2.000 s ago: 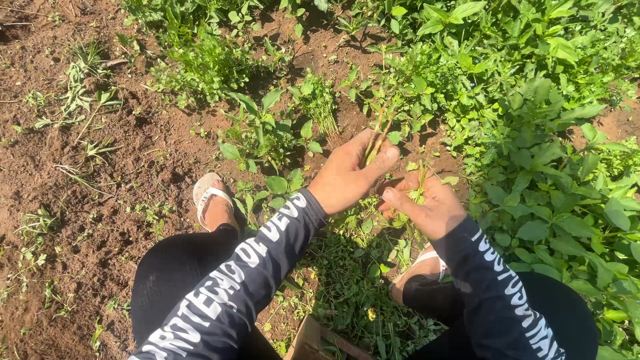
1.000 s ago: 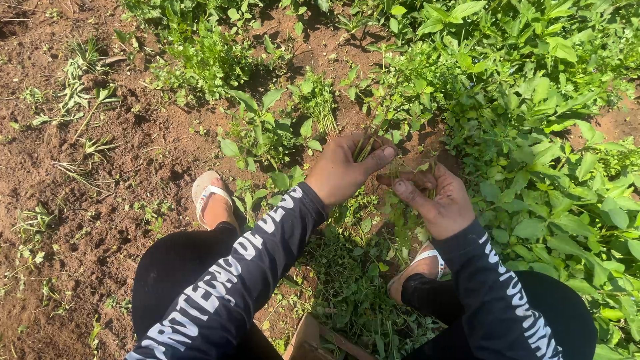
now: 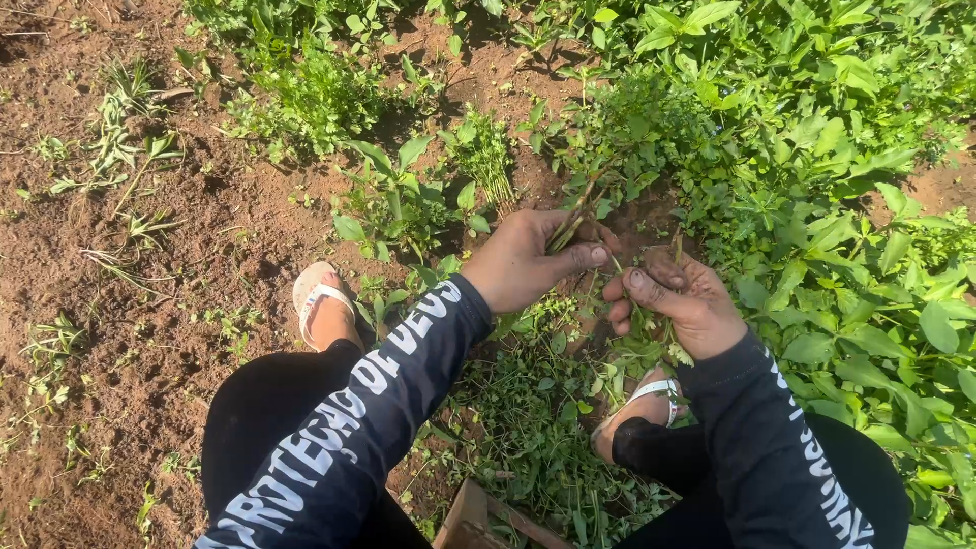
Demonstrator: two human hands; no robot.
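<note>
My left hand (image 3: 537,255) is closed around a small bunch of thin plant stems (image 3: 568,229) whose ends stick up past the fingers. Just right of it, my right hand (image 3: 675,293) grips leafy green sprigs (image 3: 648,343), the leaves hanging below the fingers. A thin stem spans the short gap between both thumbs. Soil darkens the fingers of both hands. Which ends are roots I cannot tell.
Feathery green plants (image 3: 324,99) and a clump of upright stems (image 3: 488,164) grow beyond my hands. Dense broad-leaved plants (image 3: 869,335) stand at right. Cut greens (image 3: 534,412) lie between my sandalled feet, near a wooden piece (image 3: 476,515). Bare reddish soil (image 3: 183,282) spreads at left.
Two seconds ago the leafy sprigs showed above the right hand's fingers; now leaves hang below them. My left hand has kept its stems throughout.
</note>
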